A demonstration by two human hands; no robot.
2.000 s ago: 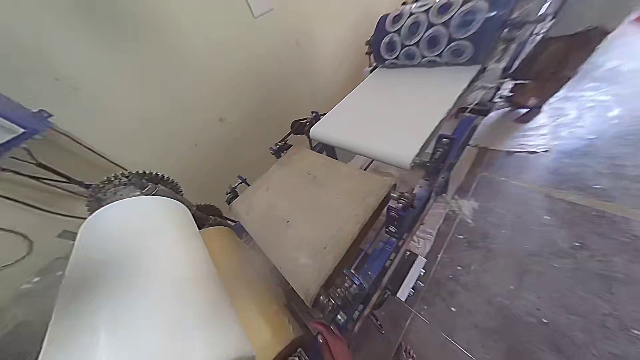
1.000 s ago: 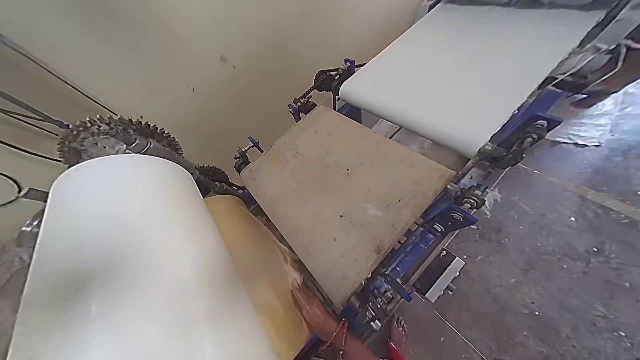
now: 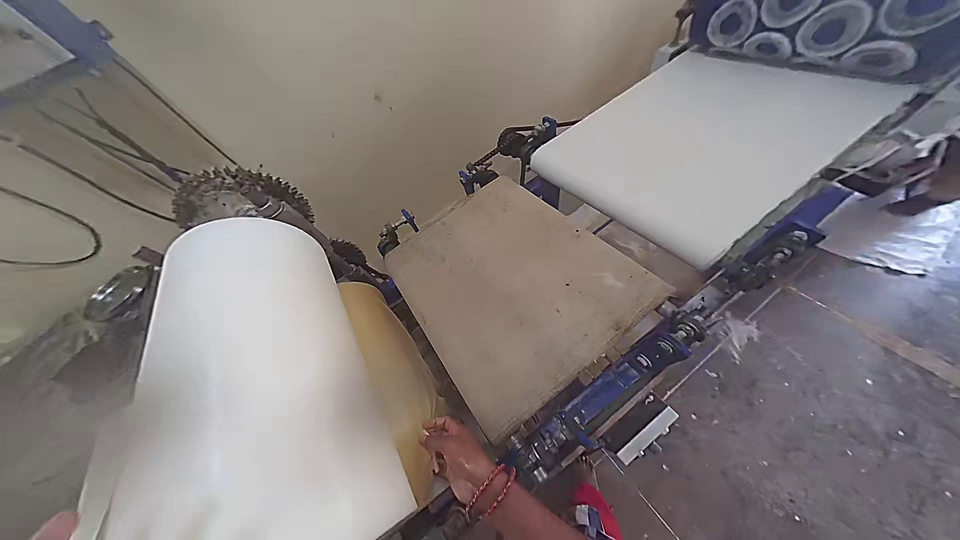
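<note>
A large white roller [image 3: 262, 375] fills the lower left, with a yellowish roller [image 3: 390, 360] close along its right side. My right hand [image 3: 457, 454], with red cords at the wrist, touches the right edge of the yellowish roller, fingers bent; whether it pinches something there is unclear. Only a fingertip of my left hand [image 3: 58, 526] shows in the bottom left corner, by the white roller's edge, so its hold is hidden. Right of the rollers lies a tan conveyor belt [image 3: 525, 300], with a wider white belt [image 3: 720, 157] beyond it.
Toothed gears [image 3: 232, 196] sit at the white roller's far end, near the wall. A blue machine frame [image 3: 615, 382] with bearings edges the belts. Cables [image 3: 90, 180] hang at left. Part of another person's arm [image 3: 937, 184] shows at far right, above the speckled floor [image 3: 795, 420].
My right hand, unseen two seconds ago, came in beside the yellowish roller and now has its fingers bent there. My left fingertip has come into view at bottom left.
</note>
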